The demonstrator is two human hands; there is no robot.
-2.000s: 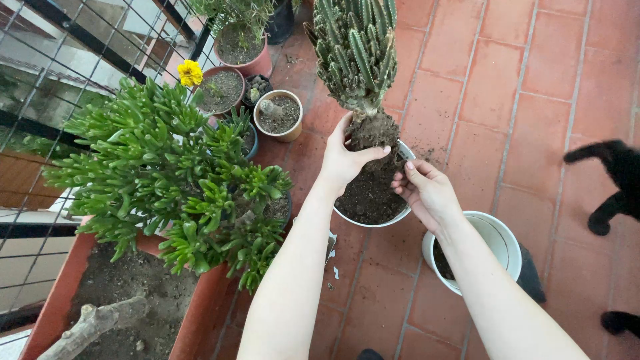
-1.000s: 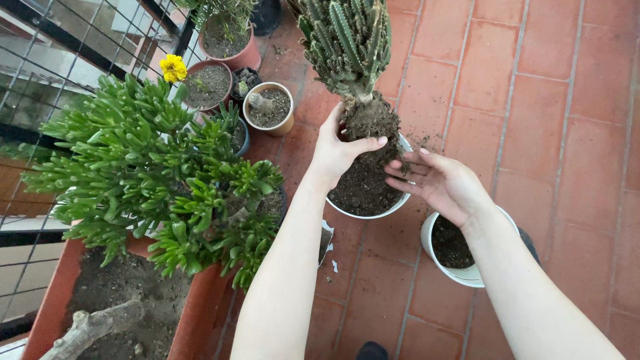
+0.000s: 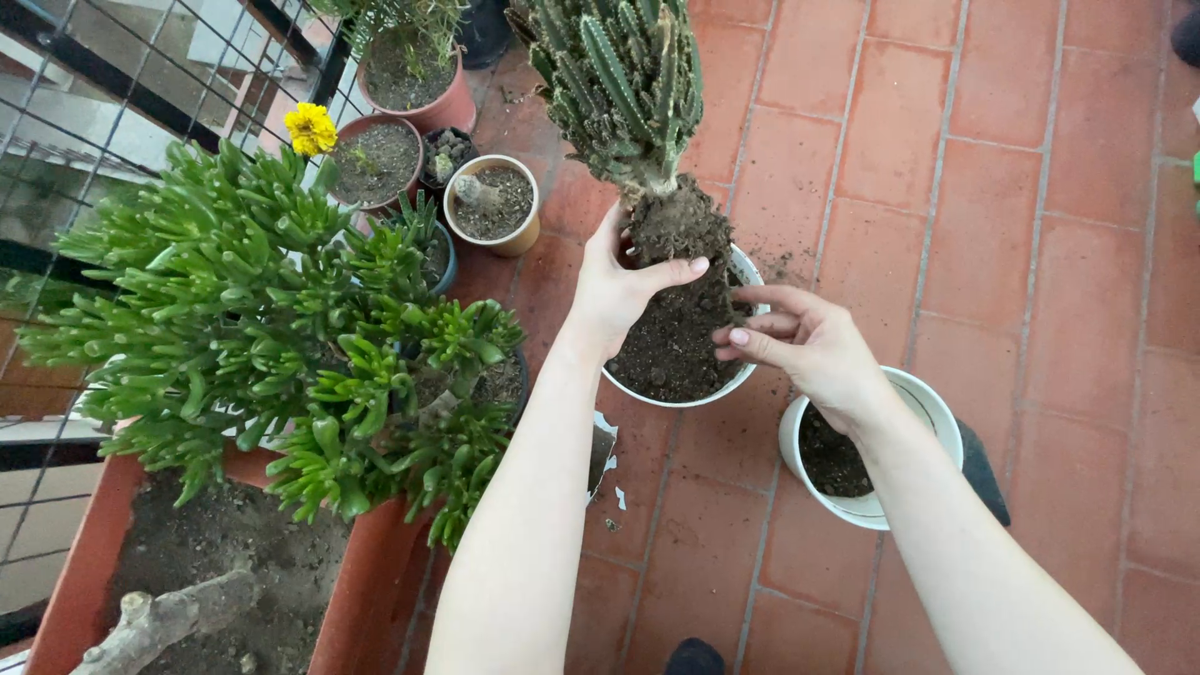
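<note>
My left hand (image 3: 626,281) grips the soil-covered root ball (image 3: 677,225) of a columnar cactus (image 3: 623,84), whose green stems rise toward the top of the view. The root ball is above a white pot (image 3: 745,370) of dark soil (image 3: 670,352). At the root ball's right side, my right hand (image 3: 783,337) has its fingers parted and bent, their tips by the loose soil and roots; whether they pinch anything is hidden. A second white pot (image 3: 919,398), with some soil inside, stands below my right wrist.
A leafy jade-type succulent (image 3: 253,309) fills the left, over a terracotta-coloured planter (image 3: 352,600) with a cut branch (image 3: 173,619). Small potted plants, one a cactus in a beige pot (image 3: 516,239), stand by the wire railing (image 3: 122,84). Soil crumbs and white flakes (image 3: 609,450) lie on the tiles.
The black animal at the right has mostly gone out of view. My right hand's fingers have shifted beside the root ball, while my left hand keeps its grip.
</note>
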